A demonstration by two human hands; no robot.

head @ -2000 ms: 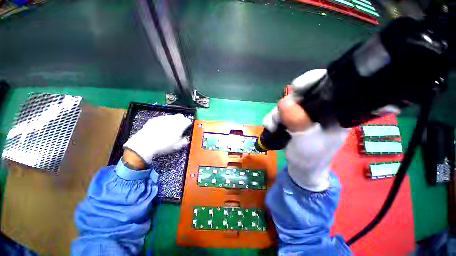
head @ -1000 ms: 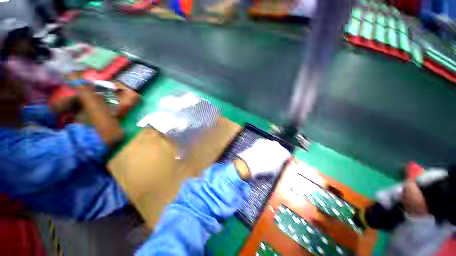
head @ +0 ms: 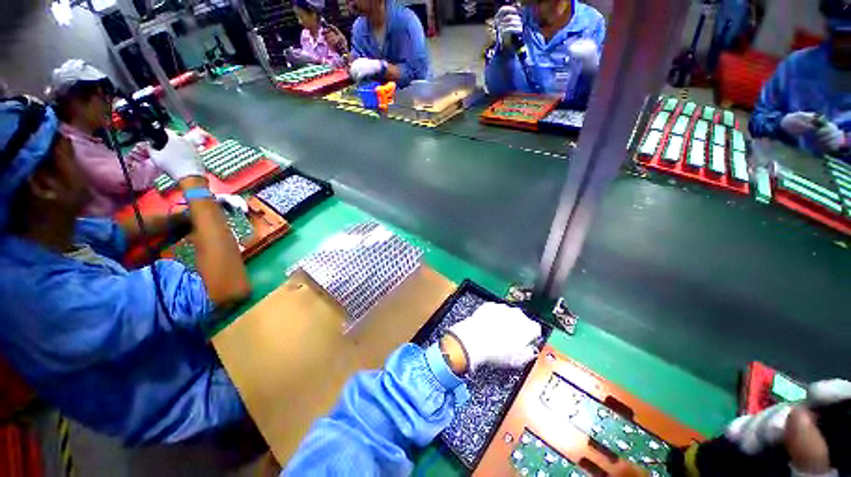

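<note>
My left hand (head: 495,337), in a white glove, is over the black screw tray (head: 481,405), its fingertips near the tray's right edge. Whether it pinches a screw cannot be told. My right hand (head: 788,433), gloved with a bare fingertip, is at the lower right edge, partly cut off, and holds the black electric screwdriver (head: 723,458). The screwdriver's yellow ring is near the orange fixture (head: 534,396). Green circuit boards (head: 620,436) lie in the fixture's recesses; the lower part of the fixture is out of the picture.
Silvery metal strips (head: 362,270) lie on brown cardboard (head: 308,359) to the left. A metal upright (head: 597,158) stands behind the fixture. A worker in blue (head: 121,317) sits at left. Other workers sit across the dark green conveyor (head: 411,172), beside red sheets with board units (head: 695,140).
The view has swung left and up, showing neighbouring workers and the conveyor. My left hand stays over the screw tray; my right hand and screwdriver now sit at the picture's right edge.
</note>
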